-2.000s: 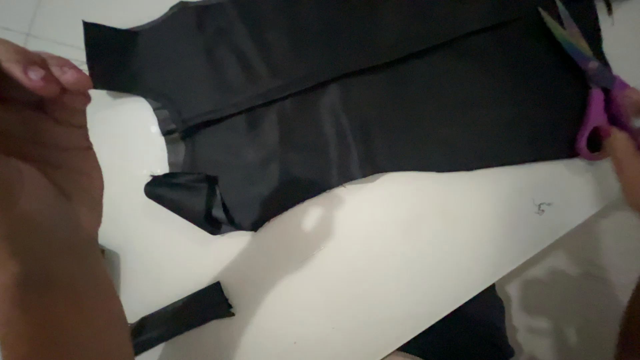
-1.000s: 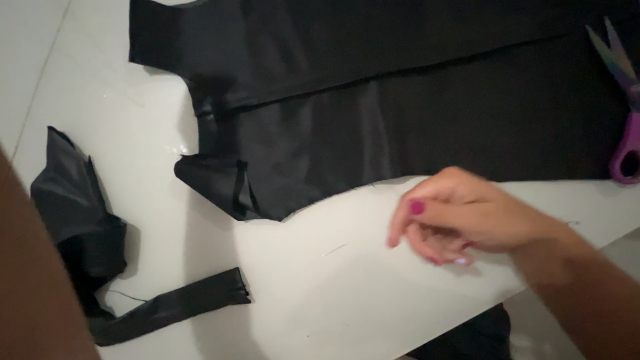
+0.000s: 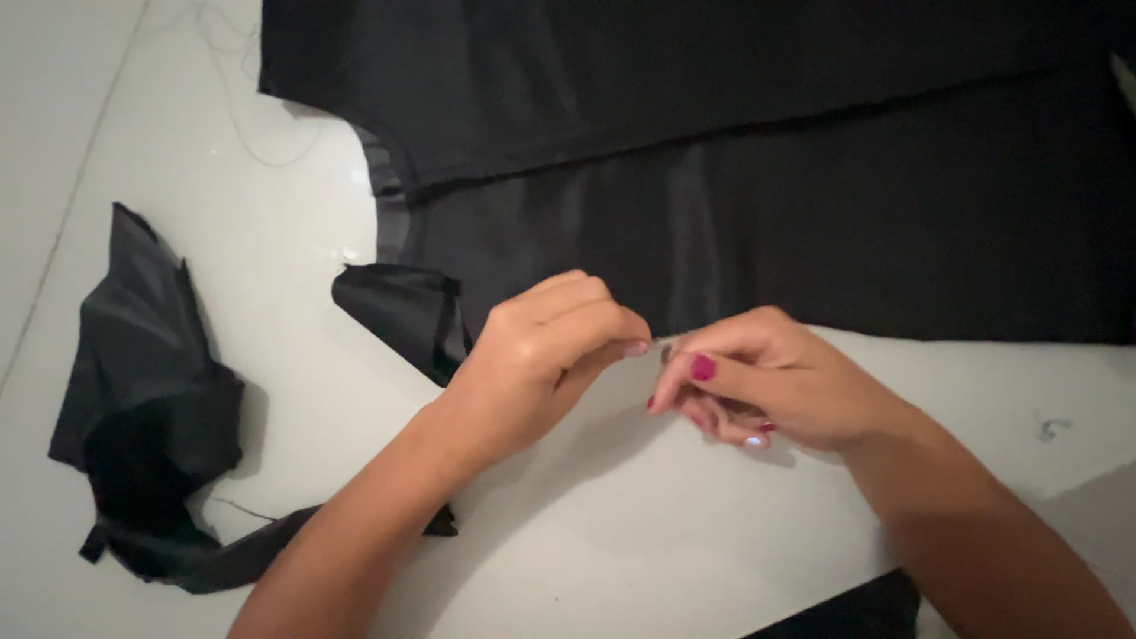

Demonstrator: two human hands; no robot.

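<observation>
A black fabric garment piece (image 3: 710,195) lies spread over the upper part of the pale surface, with a curved edge at its left and a folded flap at its lower left. My left hand (image 3: 559,346) is over its lower edge, thumb and fingertips pinched on something thin and pale, perhaps a pin or thread. Close on its right, my right hand (image 3: 745,382) has its fingers curled, and the thin thing runs to its index finger. Whether the right fingers grip it is hard to tell.
Crumpled black fabric scraps (image 3: 151,373) with a long strip lie at the left. Loose thread (image 3: 240,133) curls at the upper left, and a small thread tangle (image 3: 1052,428) sits at the right. More black fabric (image 3: 843,612) shows at the bottom. A scissor blade tip (image 3: 1125,80) enters at the right edge.
My right hand has left the purple-handled scissors, where it was two seconds ago. My left hand has come in from the left to meet it at the garment's lower edge.
</observation>
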